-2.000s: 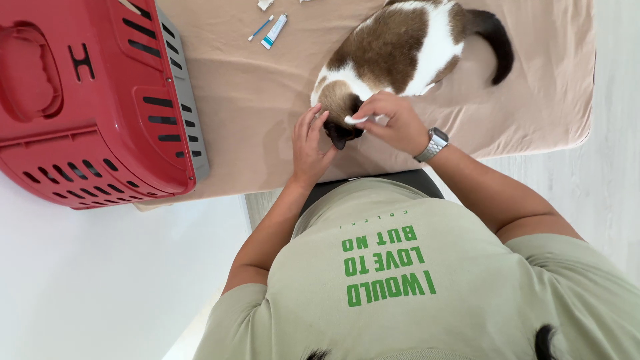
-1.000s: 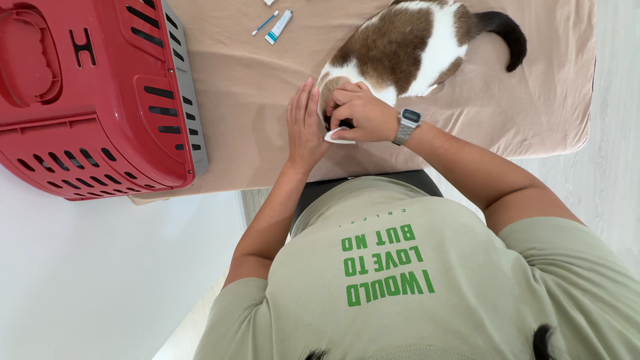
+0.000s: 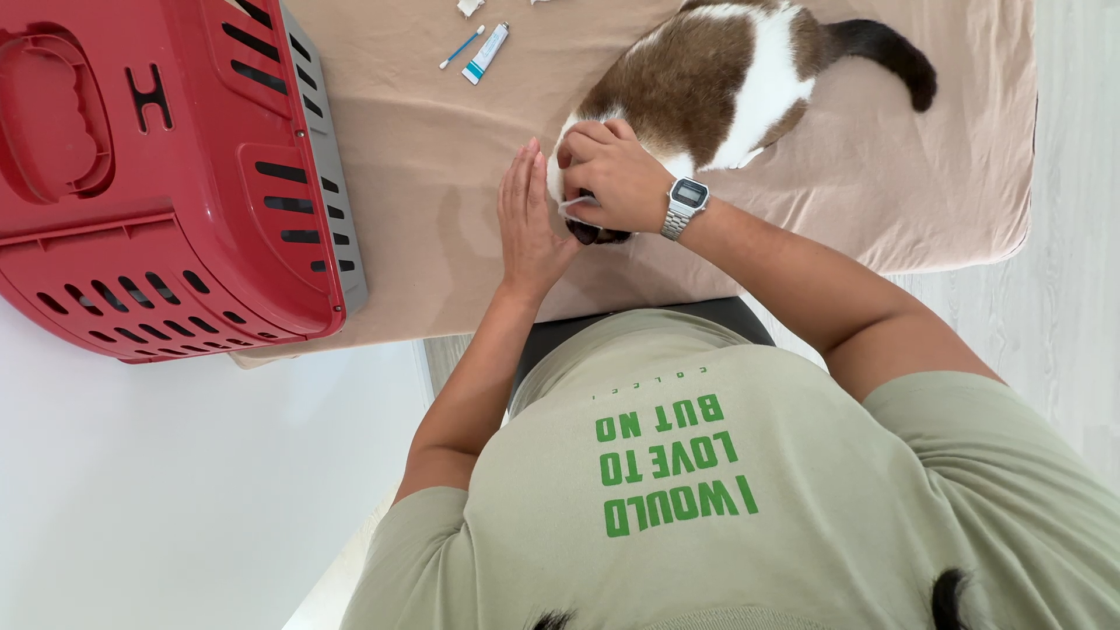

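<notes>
A brown and white cat (image 3: 691, 79) lies on a beige cloth cover, its dark head low and partly hidden by my hands. My right hand (image 3: 617, 175), with a silver digital watch (image 3: 686, 207) at the wrist, is closed on a thin white pad (image 3: 577, 203) at the cat's head. On the other side of the head, my left hand (image 3: 534, 214) rests upright with fingers together and thumb toward the cat's ears, holding no object that I can see. A blue-stemmed cotton swab (image 3: 462, 47) and a white and teal tube (image 3: 486, 53) lie on the cloth beyond my left hand.
A red and grey plastic pet carrier (image 3: 201, 184) stands at the left on the beige cloth (image 3: 420, 192). Crumpled white scraps (image 3: 470, 7) lie near the top edge. The bed-like surface ends close to my body, above a pale floor (image 3: 1076, 219).
My right hand has moved from beside the cat's ear onto its head, with the white pad still in its fingers. My left hand stays beside the head, its fingers now straighter.
</notes>
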